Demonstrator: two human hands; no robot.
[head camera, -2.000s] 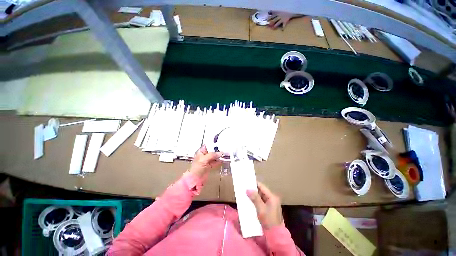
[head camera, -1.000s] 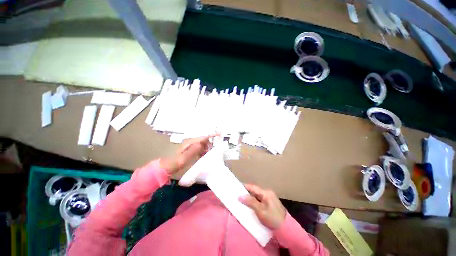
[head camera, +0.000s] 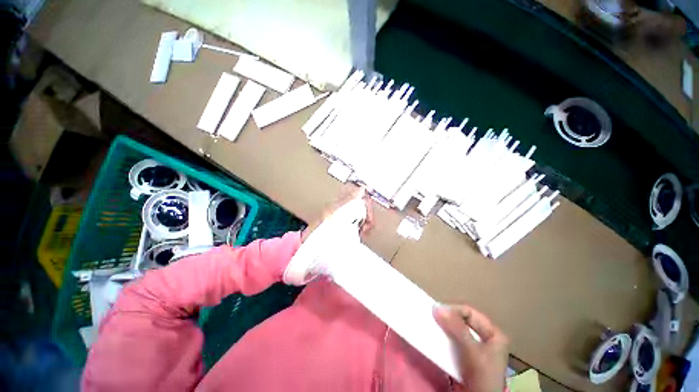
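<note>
A joined white unit (head camera: 395, 295) lies slantwise in front of my chest, its round head at the upper left and its flat bar running to the lower right. My left hand (head camera: 354, 210) holds the round head; the fingers are partly hidden behind it. My right hand (head camera: 477, 344) grips the far end of the bar. A dense row of white bars with thin prongs (head camera: 414, 153) lies on the brown bench (head camera: 552, 283) beyond my hands. A small glittering cluster (head camera: 411, 227) lies just before the row.
A green crate (head camera: 115, 164) with several joined units is at my left, a yellow crate (head camera: 54, 241) behind it. White flat strips (head camera: 237, 109) lie at bench left. Ring heads lie on the green belt (head camera: 475, 76) and at bench right (head camera: 610, 357). A grey post (head camera: 362, 38) stands at the belt.
The view has turned and shifted toward the left, showing more of the green crate. Both hands still hold the unit, which has gone from near upright to a slant with its round head turned.
</note>
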